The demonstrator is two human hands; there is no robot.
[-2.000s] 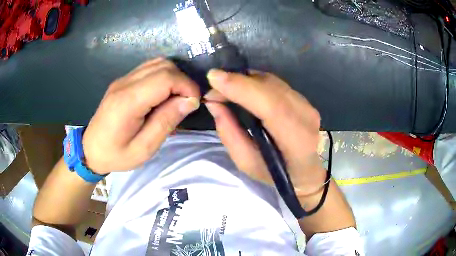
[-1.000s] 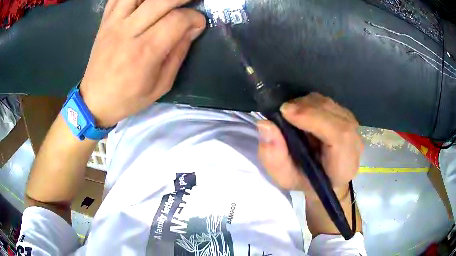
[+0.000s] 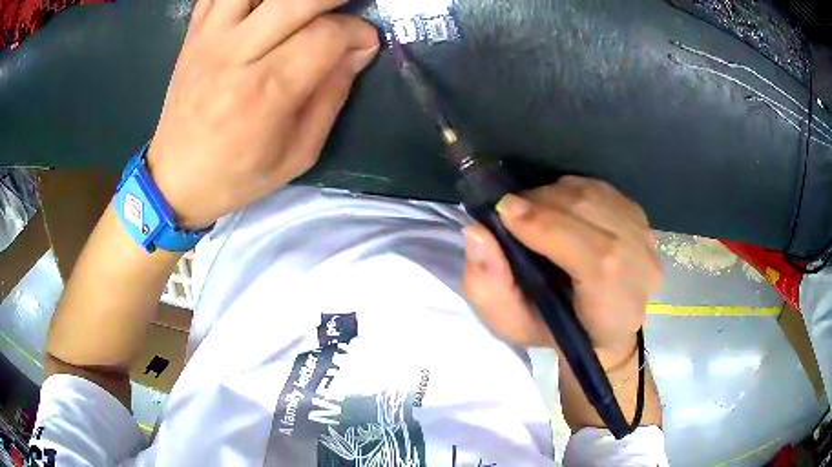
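A small blue-and-white circuit board (image 3: pixel 421 23) lies on the dark mat at the top middle, cut off by the top edge and partly glaring white. My right hand (image 3: pixel 566 264) grips the black handle of the soldering iron (image 3: pixel 538 292). The iron's tip points up and left and meets the lower edge of the board. My left hand (image 3: pixel 265 100) is bent beside the board's left side, its thumb and finger close together near the board's lower left corner. Its upper fingers are cut off by the edge. I cannot tell whether a thin wire is between the fingertips.
Silvery solder wires (image 3: pixel 753 87) lie on the mat (image 3: pixel 584 109) at the right. A black cord (image 3: pixel 805 173) runs down over the mat's right side. Red parts (image 3: pixel 27 23) are heaped at the top left. Silvery scraps lie at the top right. Cardboard and a white grid tray (image 3: pixel 180 281) are below the bench.
Since the first frame, my hands have parted. My left hand has moved up to the board, and the iron has swung its tip onto it. In the last second the iron has shifted slightly left.
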